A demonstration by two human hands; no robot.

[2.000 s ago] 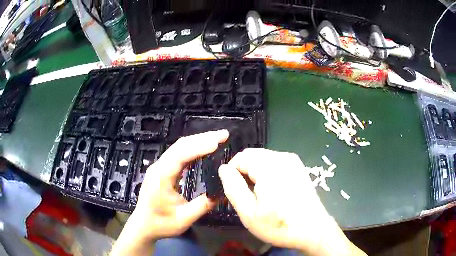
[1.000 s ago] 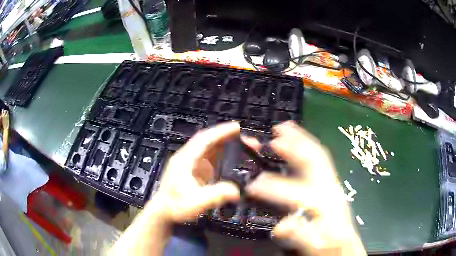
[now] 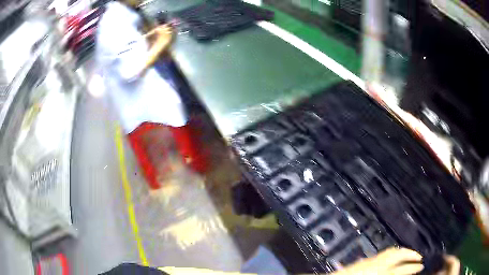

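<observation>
The picture is blurred. My left hand (image 3: 389,262) is at the bottom edge, right of the middle, with its fingers around a small dark thing, apparently the black housing (image 3: 433,263). Only a bit of my right hand (image 3: 453,265) shows, on the other side of the housing; the rest is cut off by the bottom edge. The black tray (image 3: 370,177) lies beyond my hands, slanting across the right half. Its rows of rectangular pockets have round recesses, and some pockets show pale patches.
Green bench mat (image 3: 241,72) beyond the tray. Another black tray (image 3: 220,20) lies at the far end. A person in light clothing (image 3: 126,48) sits at the bench's left side on a red stool (image 3: 166,150). A yellow line (image 3: 127,198) runs along the floor. A white post (image 3: 374,45) stands behind.
The view has swung left, bringing in the person, stool and floor. My hands now sit at the bottom right edge. The pale pieces and clear tray are out of view.
</observation>
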